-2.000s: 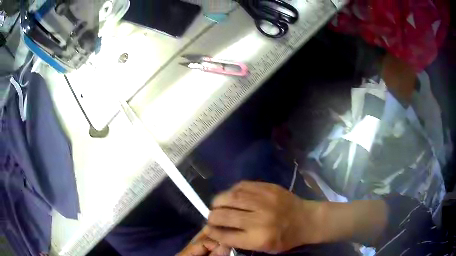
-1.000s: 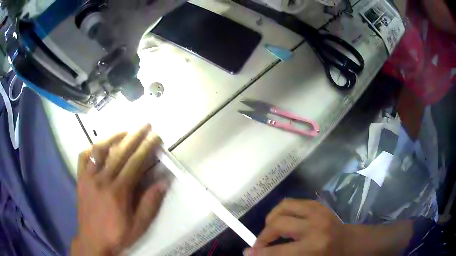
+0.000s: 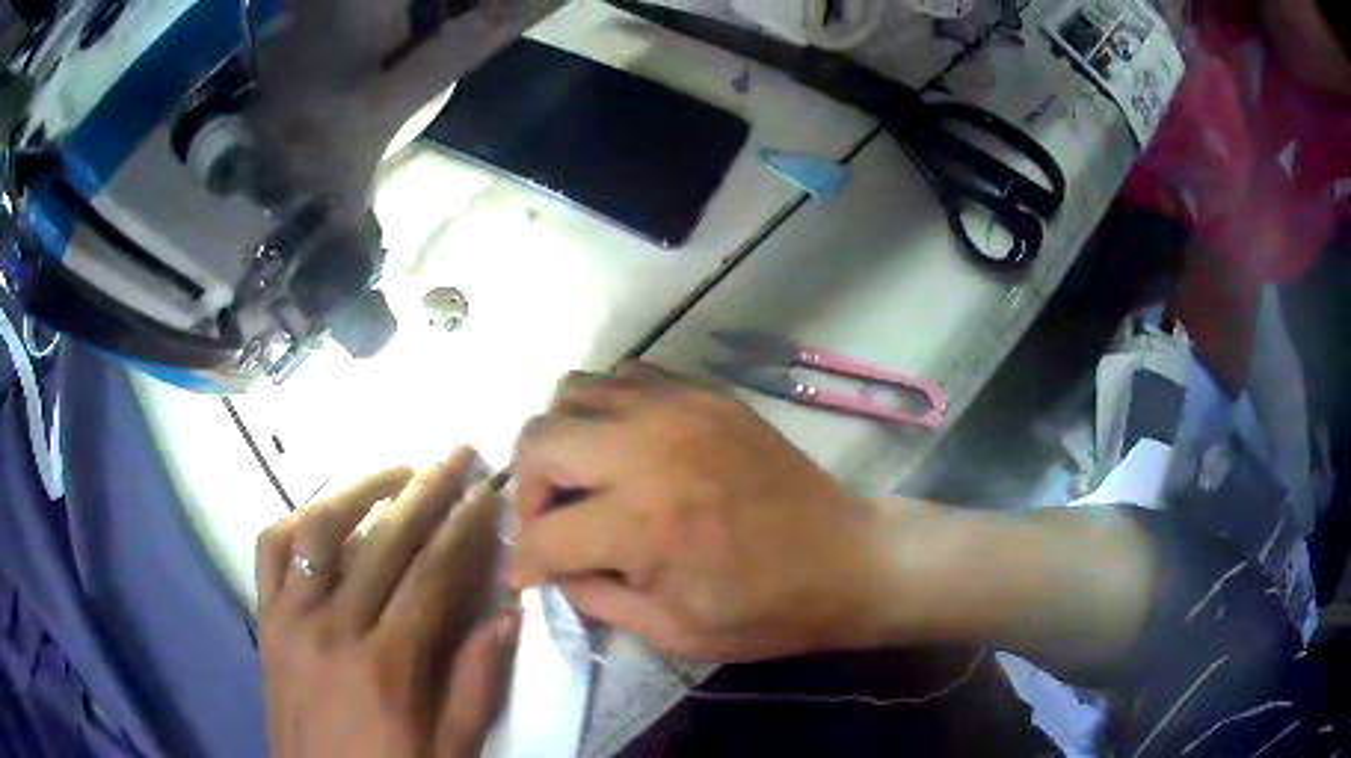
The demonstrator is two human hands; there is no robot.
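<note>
A white fabric strip (image 3: 548, 674) runs from between my two hands down over the table's front edge. My right hand (image 3: 696, 511) is closed on the strip, with its fingertips beside my left fingertips. My left hand (image 3: 388, 600), with a ring on one finger, lies on the table and its fingers touch the strip's upper end. The part of the strip under my fingers is hidden. The sewing machine head (image 3: 282, 274) stands above and left of my hands, in bright glare.
Pink-handled snips (image 3: 867, 388) lie right of my right hand. A black smartphone (image 3: 593, 136), a light-blue triangle (image 3: 805, 172) and black shears (image 3: 990, 185) lie farther back. Blue-grey cloth (image 3: 126, 548) is at the left. White scraps (image 3: 1148, 481) and a person in red (image 3: 1252, 163) are at right.
My right hand has come up from the table's front edge to my left fingertips. The strip, stretched taut one second ago, now hangs down more steeply and looks wider. The view has shifted slightly.
</note>
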